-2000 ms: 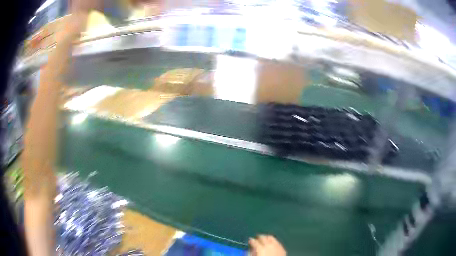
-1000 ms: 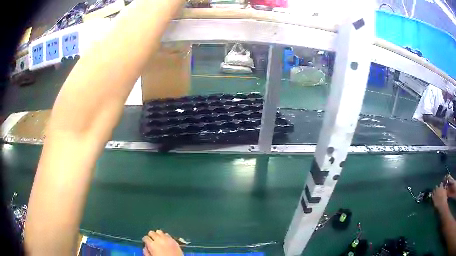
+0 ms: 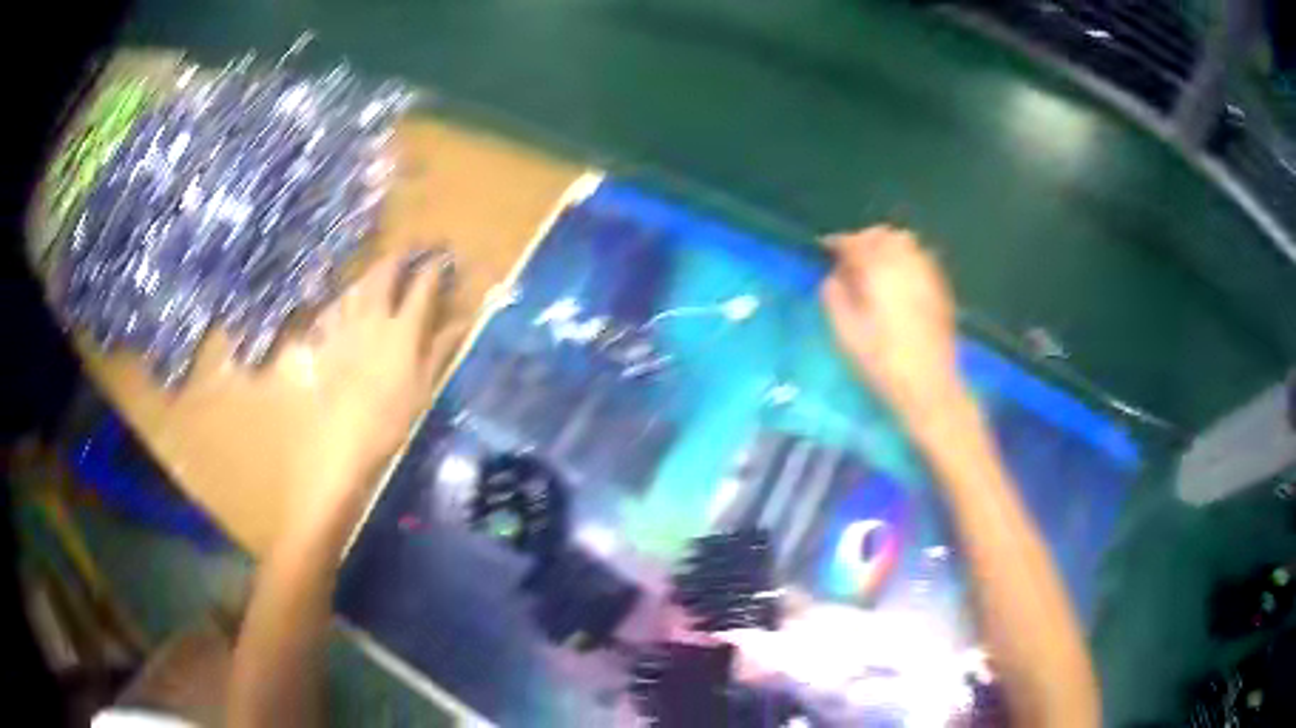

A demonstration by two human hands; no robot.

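Observation:
My left hand [image 3: 363, 334] is blurred, fingers spread beside the blue-white board pile [image 3: 235, 213]; a dark curved piece [image 3: 427, 266] shows at its fingertips, held or only touched I cannot tell. My right hand [image 3: 895, 306] has curled fingers at the far edge of the printed mat [image 3: 739, 377]; whether it holds anything is hidden. On the mat lie a small board with parts [image 3: 576, 324], a thin white wire with a round end [image 3: 739, 306], and a black round unit with a green spot [image 3: 515, 501]. Several dark blocky shapes [image 3: 725, 576] are too blurred to tell from print.
The tan bench board [image 3: 476, 164] lies under the pile, with yellow-green parts [image 3: 107, 128] at its far left. The green belt [image 3: 739, 100] runs behind the mat. A pale post [image 3: 1244, 444] and dark units [image 3: 1254, 605] are at the right.
The view has turned down and left onto the bench. My left arm, raised across the view before, is now down beside the pile. My right hand appears higher in the picture.

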